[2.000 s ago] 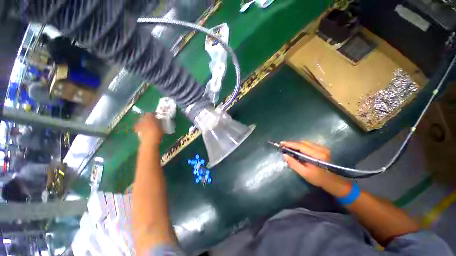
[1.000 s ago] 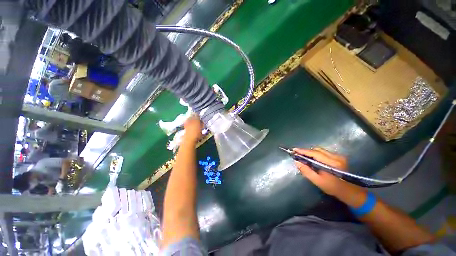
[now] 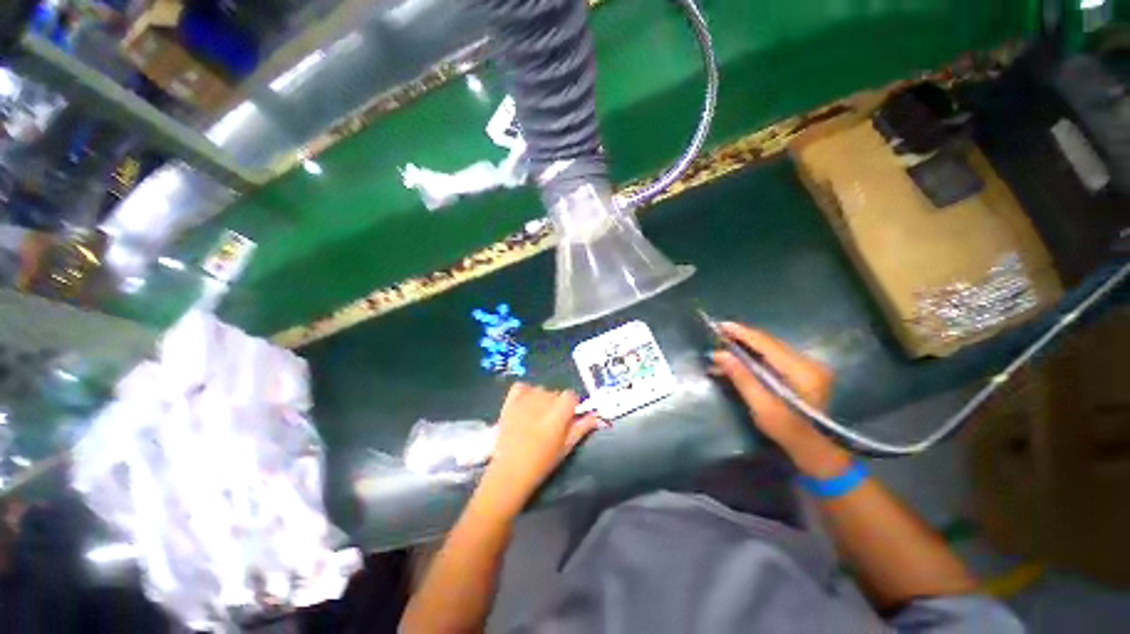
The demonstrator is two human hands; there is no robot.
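Observation:
A white housing with a circuit board (image 3: 623, 369) lies open side up on the dark green bench, just below the clear funnel (image 3: 605, 266). My left hand (image 3: 535, 431) holds it at its lower left corner, with a bagged white bundle (image 3: 449, 446) left of the hand. My right hand (image 3: 778, 384) holds a soldering iron (image 3: 758, 369) like a pen, its tip right of the housing and not touching it. A loose pile of blue disc components (image 3: 499, 341) lies left of the funnel.
A ribbed hose (image 3: 554, 99) and gooseneck tube (image 3: 710, 74) hang above the bench. A cardboard tray (image 3: 911, 248) with silvery scraps is at right. A heap of bagged white units (image 3: 205, 458) is at far left. Another bagged unit (image 3: 465, 180) lies on the green conveyor (image 3: 384, 229).
My left hand has come back from the conveyor to the bench and now holds a white housing below the funnel. My right hand still holds the iron. The view has turned.

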